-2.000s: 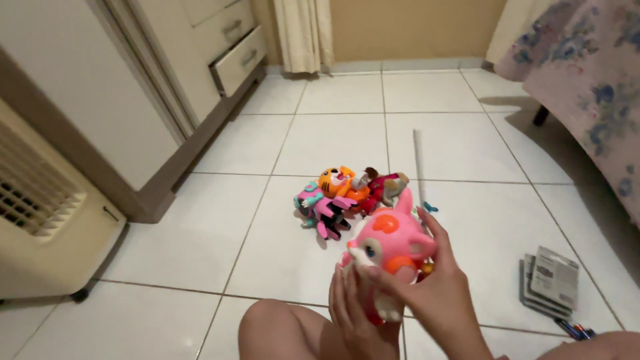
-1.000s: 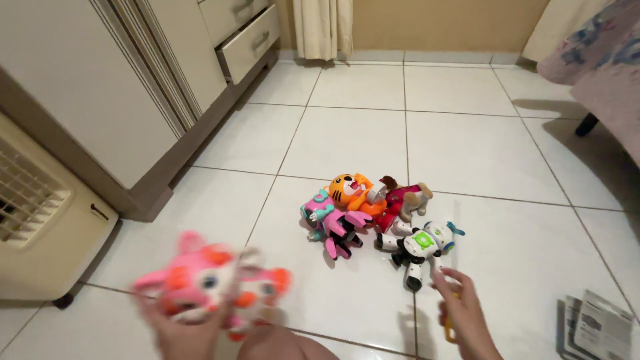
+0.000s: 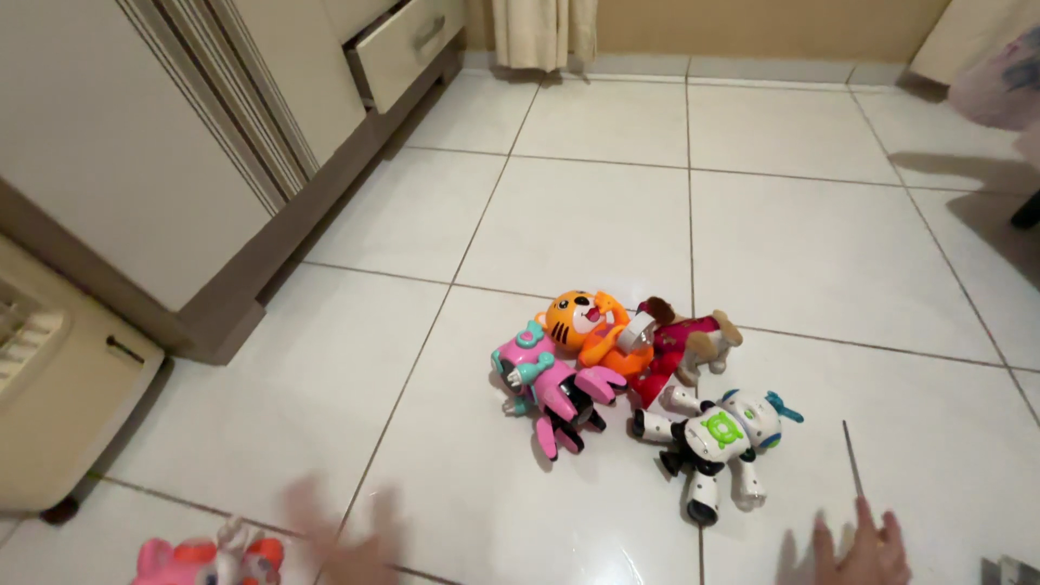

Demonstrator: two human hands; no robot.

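Note:
My left hand (image 3: 353, 540), blurred, is open at the bottom edge, just right of a pink and orange toy animal (image 3: 207, 561) that the frame cuts off. My right hand (image 3: 865, 548) is low on the right with its fingers spread and nothing seen in it. Between the hands and farther off, a white toy robot (image 3: 719, 435) with a green chest disc lies on the floor. Beside it, bunched together, are a pink and teal toy robot (image 3: 552, 386), an orange toy tiger (image 3: 578, 321) and a brown plush toy in red clothing (image 3: 686, 341).
White floor tiles (image 3: 601, 211) spread around the toys. A cabinet with a partly pulled-out drawer (image 3: 410, 49) and a beige appliance on casters (image 3: 57, 390) stand at left. Curtains (image 3: 544, 32) hang at the back. Part of a grey object (image 3: 1020, 570) shows at bottom right.
My left hand has let go of the pink toy animal, which both hands held two seconds ago; it now rests at lower left. The white toy robot lies farther from my right hand than a second ago.

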